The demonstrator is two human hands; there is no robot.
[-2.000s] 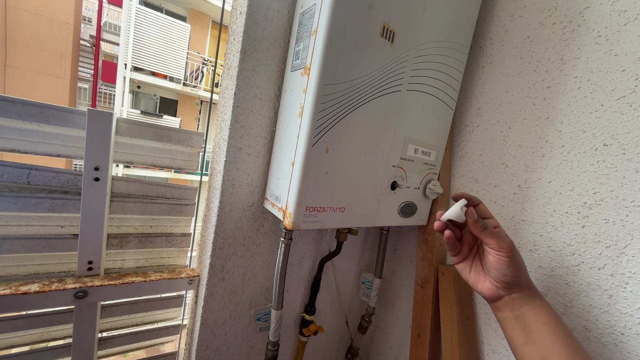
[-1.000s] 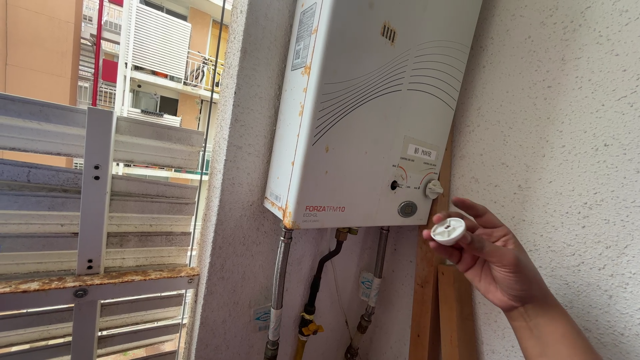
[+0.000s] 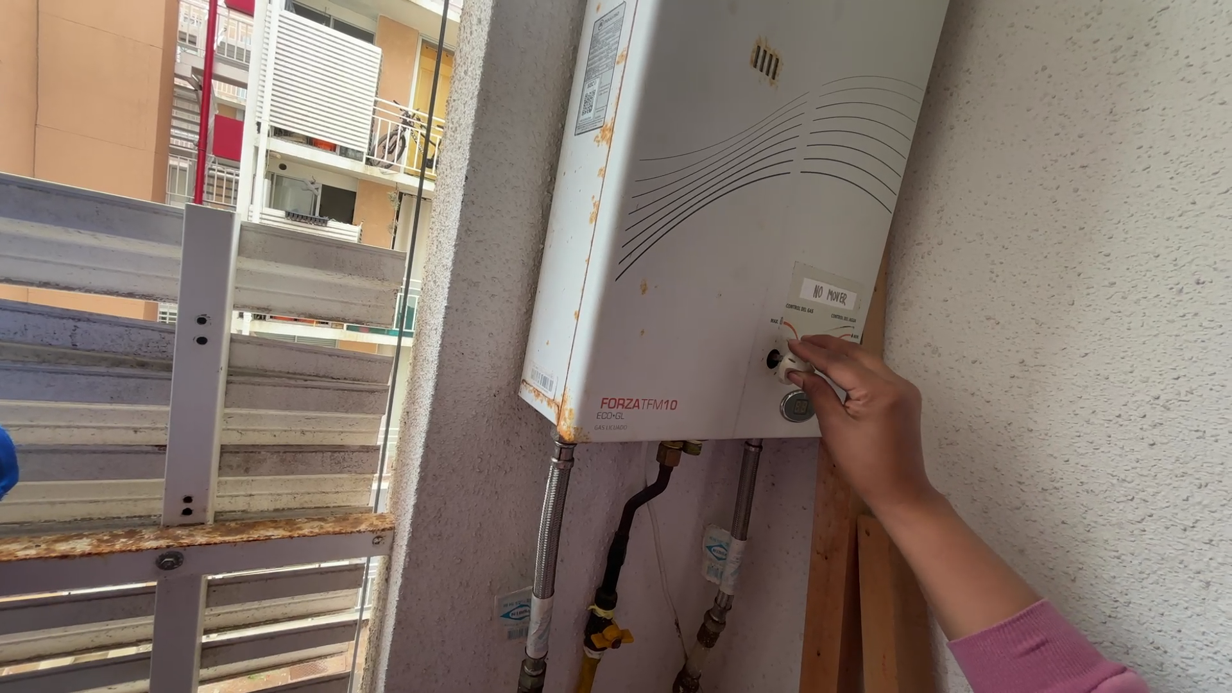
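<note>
My right hand (image 3: 861, 404) pinches a white plastic control knob (image 3: 791, 366) between thumb and fingers. The knob is close to the dark hole (image 3: 774, 359) of the left control, on the lower right front of a rust-marked white gas water heater (image 3: 712, 231). Whether the knob touches the stem cannot be told. Behind my fingers the right-hand control is hidden. Just below the knob sits a round grey display (image 3: 797, 406). My left hand is out of view; only a blue object (image 3: 6, 462) of unclear kind shows at the left edge.
Two braided metal hoses (image 3: 551, 529) and a black gas pipe (image 3: 626, 525) with a yellow valve handle (image 3: 610, 636) hang beneath the heater. Wooden boards (image 3: 835, 568) lean at the rough wall (image 3: 1068, 289). A slatted metal railing (image 3: 197, 385) stands at left.
My right hand has moved left with the knob, from beside the heater to the left control on its front. The blue object has appeared at the left edge.
</note>
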